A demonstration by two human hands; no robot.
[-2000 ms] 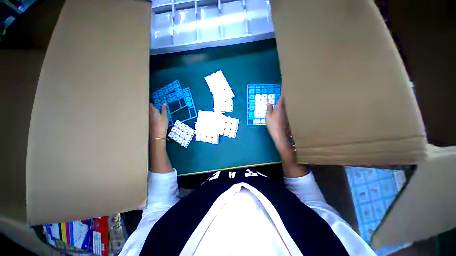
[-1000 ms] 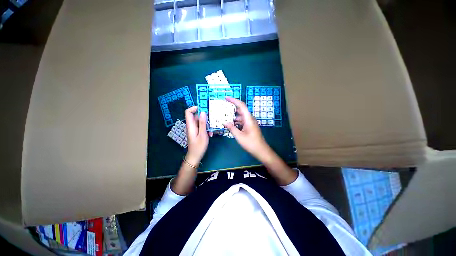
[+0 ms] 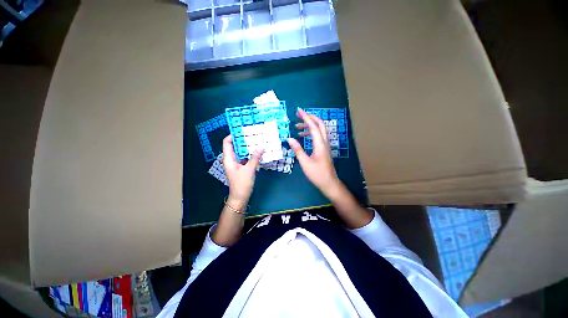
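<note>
A blue key frame [image 3: 240, 118] is tilted in my left hand [image 3: 241, 174], with a white key block [image 3: 268, 140] at its opening and my thumb on the block. I cannot tell whether the block is fully seated. My right hand [image 3: 316, 152] is open and empty just right of the frame, fingers apart. Another blue frame [image 3: 205, 138] with an open centre lies at the left, partly hidden. Loose white key blocks [image 3: 218, 171] lie under and around the held frame. An assembled key set [image 3: 341, 127] lies at the right, partly behind my right hand.
Large brown carton flaps stand at the left [image 3: 112, 143] and right [image 3: 436, 112] of the green mat [image 3: 268, 77]. A white compartment tray [image 3: 261, 53] is beyond the mat. A carton of blue-and-white pieces [image 3: 461, 248] is low at right. Colourful packages [image 3: 93, 297] are low at left.
My hands came inward from the sides and brought a frame and block together. Since the last frame, my right hand has let go and moved right; the held pieces moved slightly left and tilted.
</note>
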